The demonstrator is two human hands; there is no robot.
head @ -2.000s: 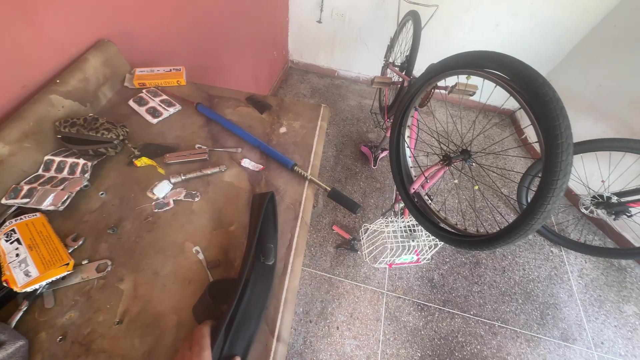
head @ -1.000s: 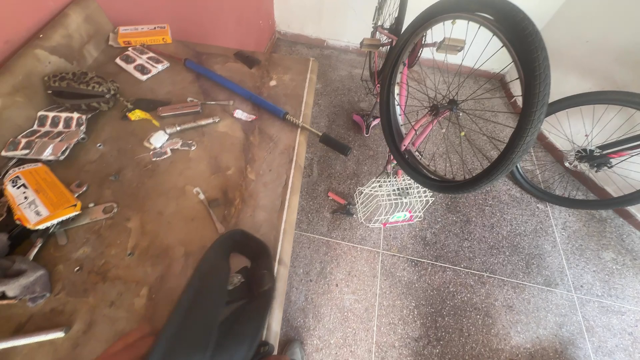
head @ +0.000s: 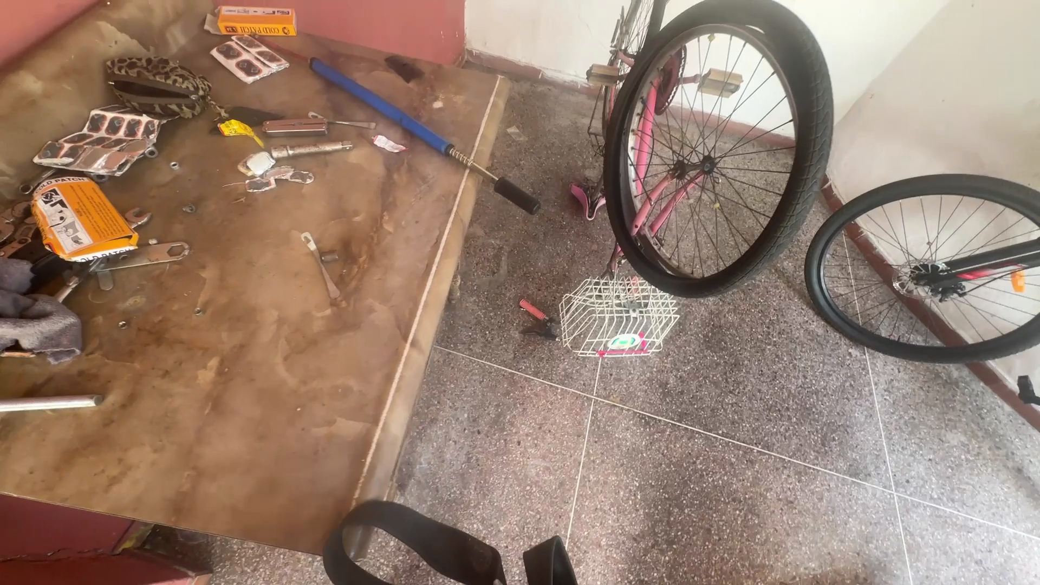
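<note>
A black rubber inner tube or strip [head: 431,536] shows in loops at the bottom edge, beside the near corner of the worktable [head: 244,455]; its lower part is cut off by the frame. Neither of my hands is in view. On the table lie a blue hand pump [head: 382,106] with its handle past the edge, a small metal spanner or lever [head: 321,264], a flat wrench [head: 150,255], an orange cold patch box [head: 81,219], sheets of patches [head: 101,140], a folding multi-tool [head: 294,127] and a metal rod [head: 49,403].
An upturned pink bicycle with a raised wheel [head: 812,138] and white wire basket [head: 619,317] stands on the speckled floor [head: 731,487]. Red-handled pliers [head: 536,313] lie by the basket. Another bicycle wheel [head: 837,317] is at the right. A grey cloth [head: 36,325] lies on the table.
The black rubber has moved from over the table's near part to the bottom edge of the view, beyond the table corner. The hand seen at the bottom earlier is out of view.
</note>
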